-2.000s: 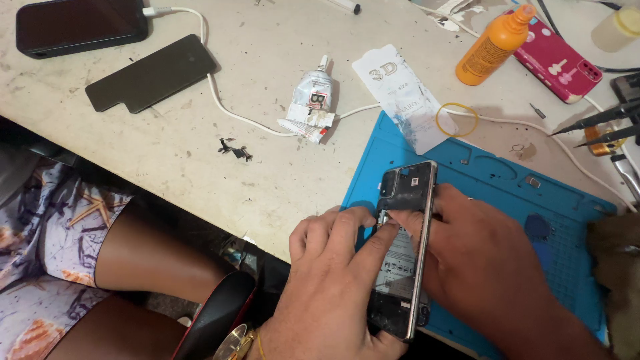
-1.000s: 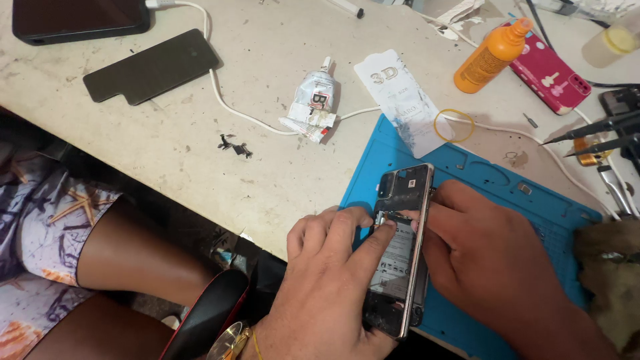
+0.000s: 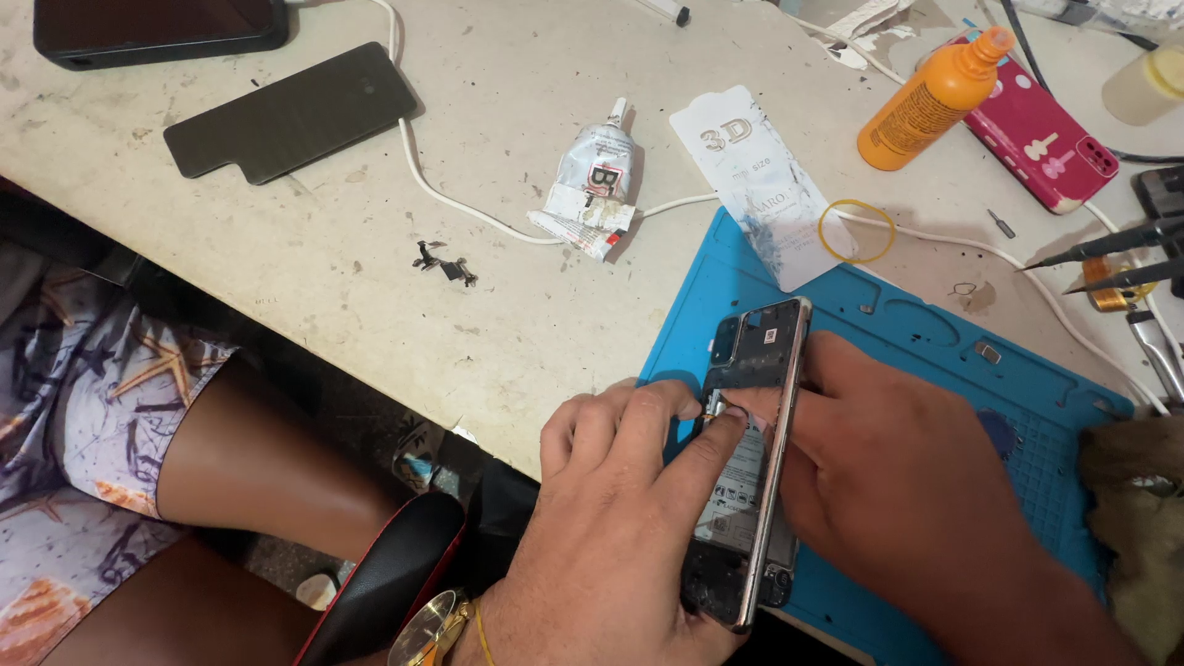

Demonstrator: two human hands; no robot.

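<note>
A smartphone with its back cover off (image 3: 754, 356) stands tilted on its long edge over a blue silicone repair mat (image 3: 888, 342). Its battery and camera housing show. My left hand (image 3: 629, 499) grips the phone from the left, thumb and a fingertip on the inside near the top of the battery. From the right, my right hand (image 3: 888, 462) is against the phone's metal frame, one fingertip reaching over the inner side beside my left thumb. Part of a second dark phone part (image 3: 780, 583) shows behind the lower end. The fingers hide what lies between them.
Left on the table (image 3: 324, 277) lie a dark flat panel (image 3: 296, 116), a black device (image 3: 157, 28) and small black scraps (image 3: 447, 265). Beyond the mat are a glue tube (image 3: 592, 185), an orange bottle (image 3: 930, 102), a pink phone case (image 3: 1041, 139) and tweezers (image 3: 1101, 245). A person's leg (image 3: 268, 444) is at left.
</note>
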